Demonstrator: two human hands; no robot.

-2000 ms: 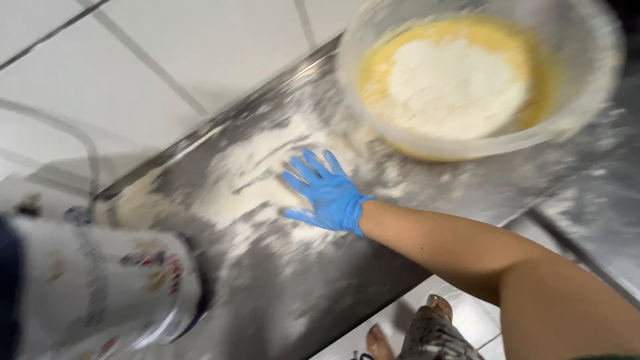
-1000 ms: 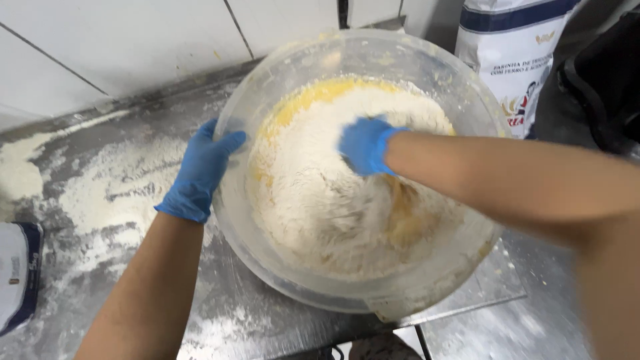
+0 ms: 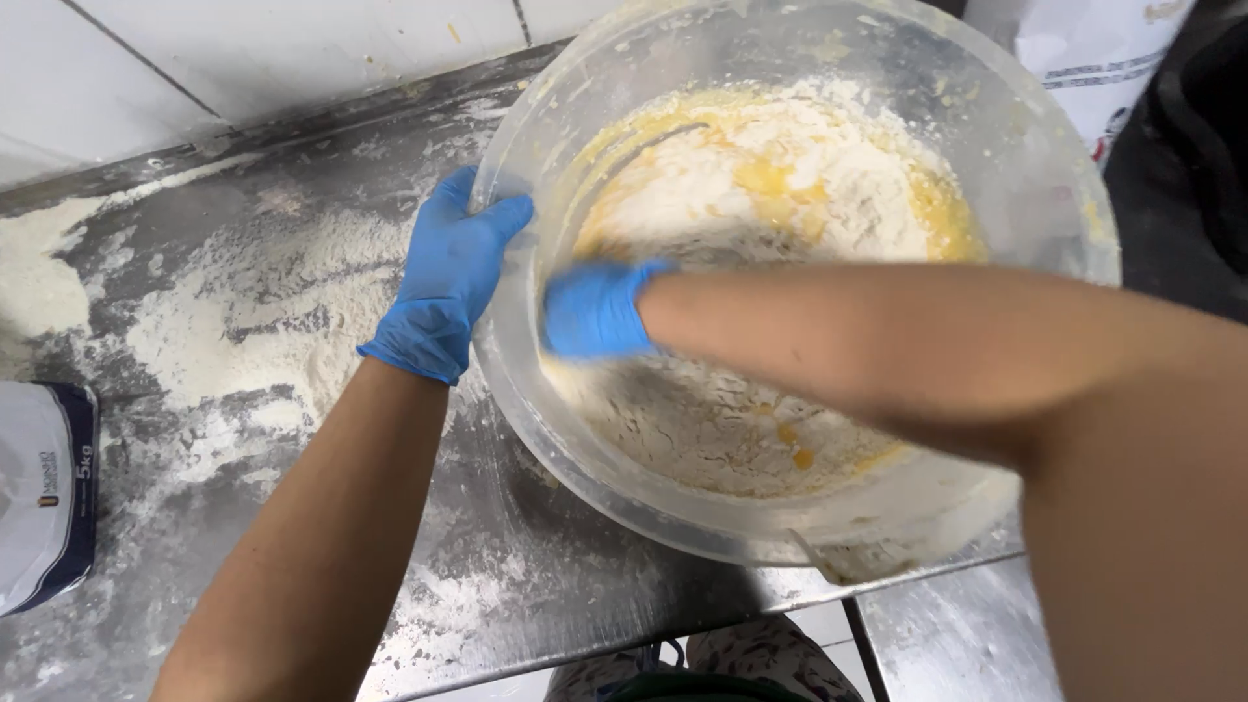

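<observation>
A large translucent plastic bowl [image 3: 604,507] holds white flour [image 3: 858,205] and a yellow wet mixture [image 3: 780,190], partly stirred together. My left hand [image 3: 458,253], in a blue glove, grips the bowl's left rim with the thumb over the edge. Inside the bowl, against its left wall, is my right hand [image 3: 600,310], also gloved in blue and blurred by motion. Its fingers are down in the mixture and hidden, so I cannot tell whether they hold anything.
The steel worktop [image 3: 546,585] is dusted with flour left of the bowl. A printed bag [image 3: 44,487] lies at the left edge, and another bag [image 3: 1097,58] stands behind the bowl at right. A white tiled wall [image 3: 292,58] borders the back.
Since one second ago my right hand has moved from the middle of the mixture to the bowl's left side, and more yellow shows among the flour. My left hand stays on the rim.
</observation>
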